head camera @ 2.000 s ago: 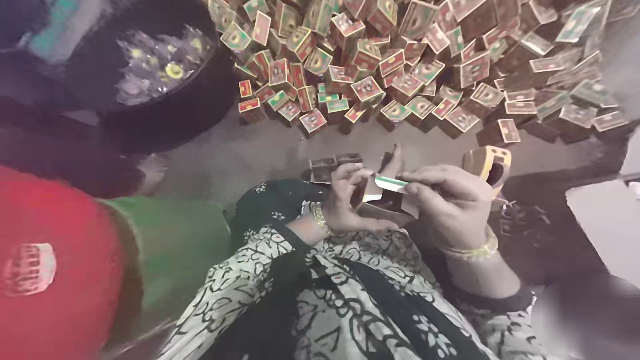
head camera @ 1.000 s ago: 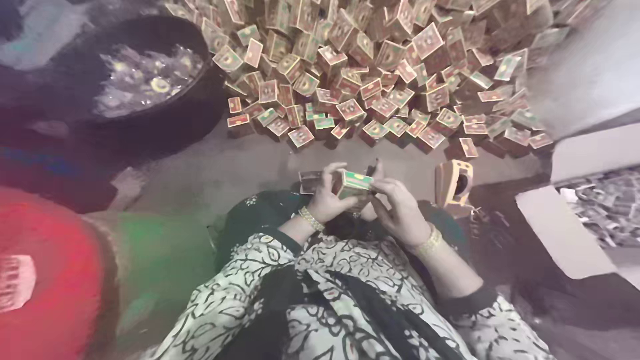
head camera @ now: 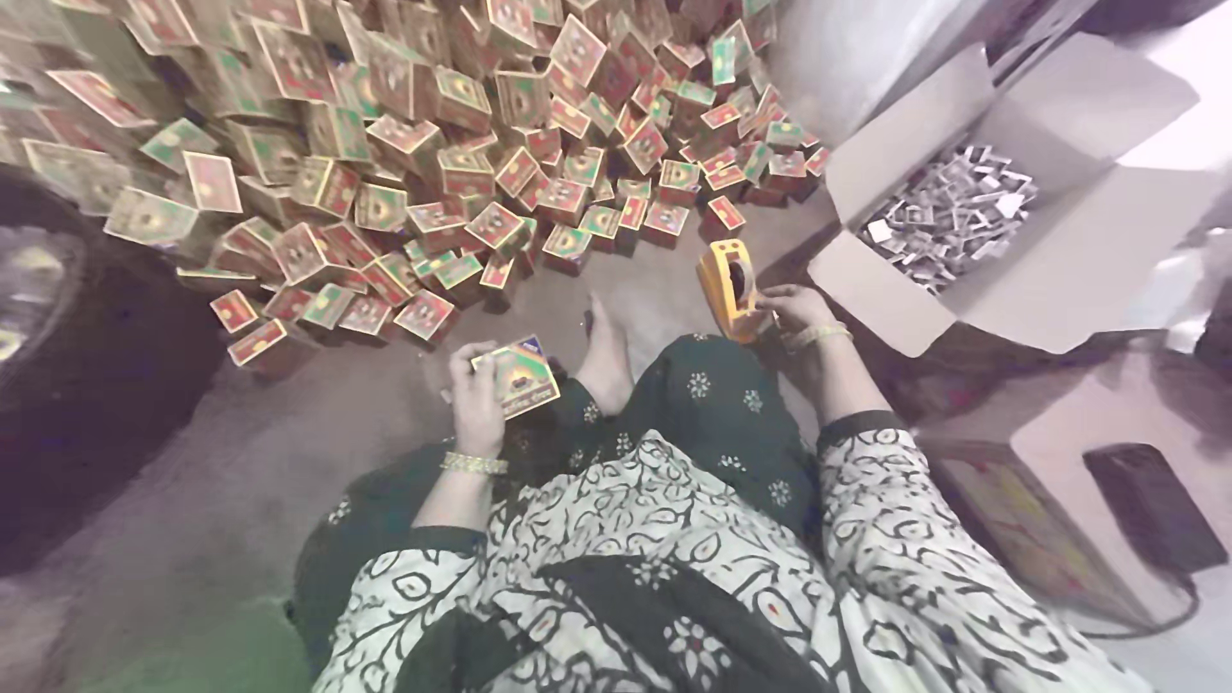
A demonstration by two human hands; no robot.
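A small printed cardboard box (head camera: pixel 527 378), green and red with a yellow edge, is held in my left hand (head camera: pixel 476 399) above my lap. Its printed face is turned up. To the right, my right hand (head camera: pixel 794 310) has its fingers at the side of a yellow tape dispenser (head camera: pixel 724 284), which stands on the floor beyond my knee. Whether the fingers grip it or only touch the tape or its edge cannot be told. Beyond both hands lies a large heap of similar printed boxes (head camera: pixel 496 226).
An open carton (head camera: pixel 895 298) with many small pale pieces (head camera: pixel 953 217) stands at the right. Below it, a dark phone (head camera: pixel 1155 505) with a cable lies on a pale surface. A dark round tub (head camera: pixel 106 385) is at the far left. My bare foot (head camera: pixel 606 356) rests on the floor.
My right hand has left the small box and moved right to the yellow dispenser. My left hand keeps the box, now with its broad face up. The view has swung right.
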